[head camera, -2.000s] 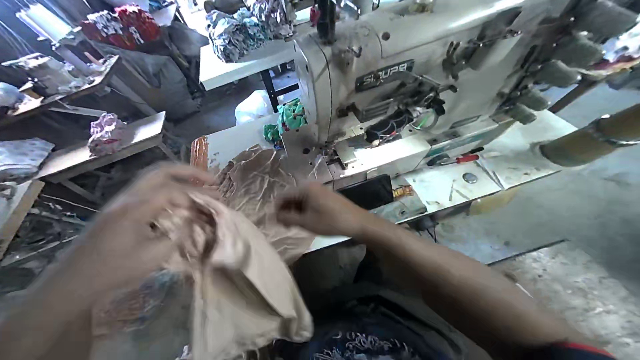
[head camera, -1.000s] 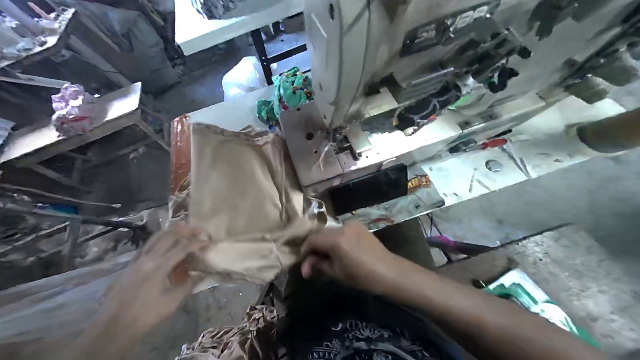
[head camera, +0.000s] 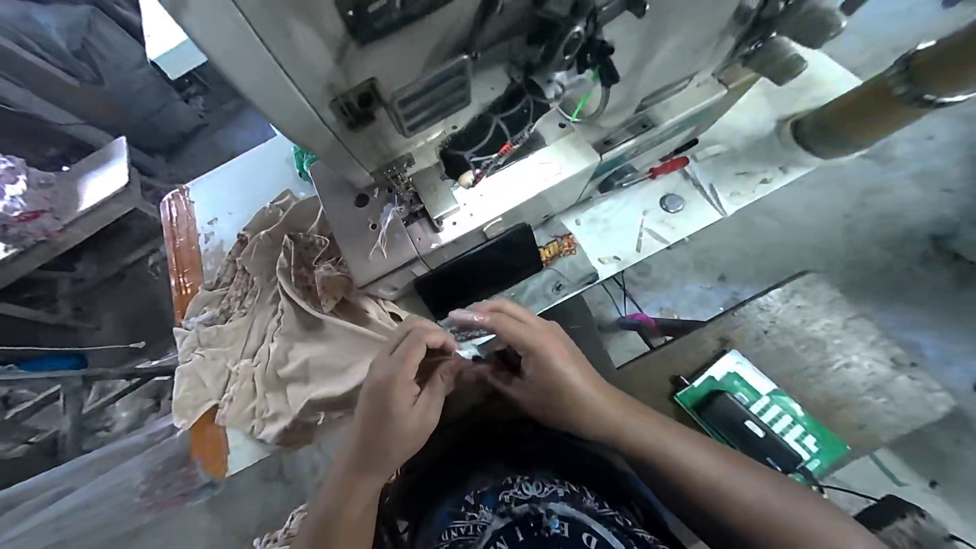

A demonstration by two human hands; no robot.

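My left hand [head camera: 408, 389] and my right hand [head camera: 534, 366] meet in front of my torso, fingertips pinching a small whitish item [head camera: 468, 352] too small to name. Beige fabric [head camera: 305, 335] lies bunched on the sewing table, left of my hands. Beyond it stands an industrial sewing machine [head camera: 305, 76], its needle area lit and loose white threads beside it. A black flat object [head camera: 480, 268] rests at the machine's near edge, just beyond my fingers.
A red-handled screwdriver [head camera: 668, 168] and a round metal disc [head camera: 672, 203] lie on the table's right part. Lower right, a green-and-white box [head camera: 732, 381] with a black device sits on a worn board [head camera: 831, 351]. A wooden bench [head camera: 99, 183] stands at left. A thick brown pole [head camera: 854, 122] rises at right.
Both hands have let go of the beige fabric, which now lies crumpled on the table, and have come together over my lap. The view has moved closer to the machine.
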